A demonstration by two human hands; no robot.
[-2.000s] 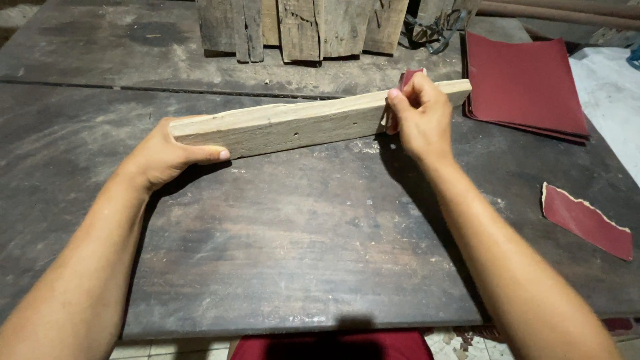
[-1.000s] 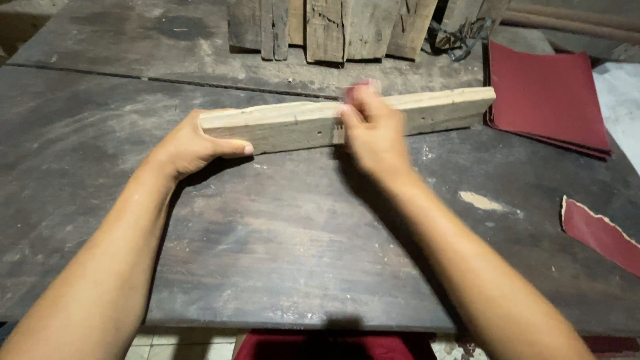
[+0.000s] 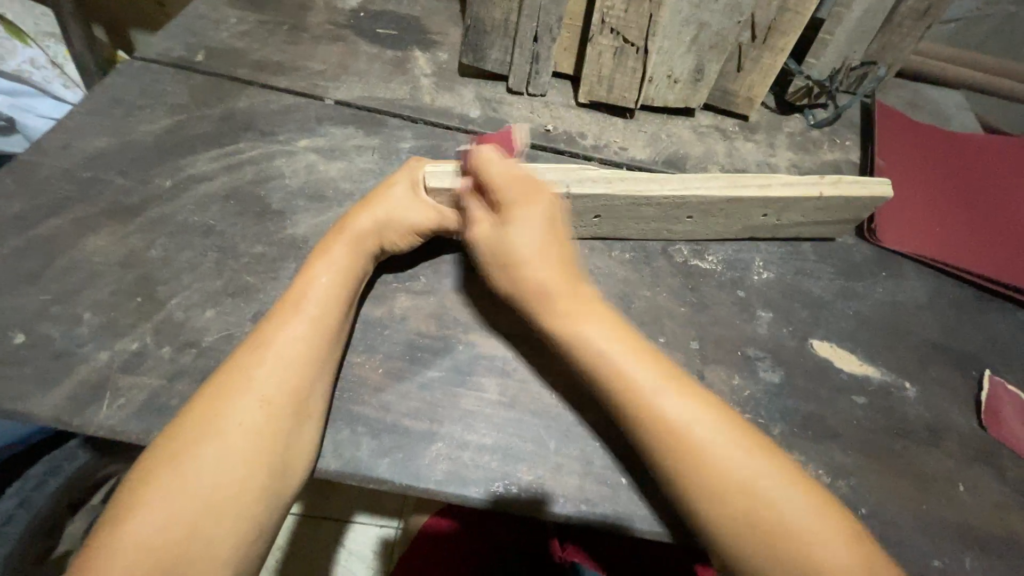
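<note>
A pale wooden board (image 3: 688,204) stands on its long edge on the dark table, with small holes in its near face. My left hand (image 3: 404,210) grips the board's left end, thumb on the near face and fingers hidden behind. Close beside it, my right hand (image 3: 520,220), blurred, holds a folded piece of red sandpaper (image 3: 500,142) over the board's top edge near that end. The paper's lower part is hidden by the fingers. A stack of red sandpaper sheets (image 3: 952,192) lies past the board's right end. A torn red sandpaper piece (image 3: 1004,412) rests at the right image edge.
Several rough wooden planks (image 3: 612,52) stand at the back of the dark wooden table (image 3: 240,200). Dark cord or strap (image 3: 832,92) lies beside them. A long seam crosses the tabletop behind the board. The table's front edge runs below my forearms.
My right hand has moved left along the board with the sandpaper, from near its right end to beside my left hand. My left hand still holds the left end. The view has shifted.
</note>
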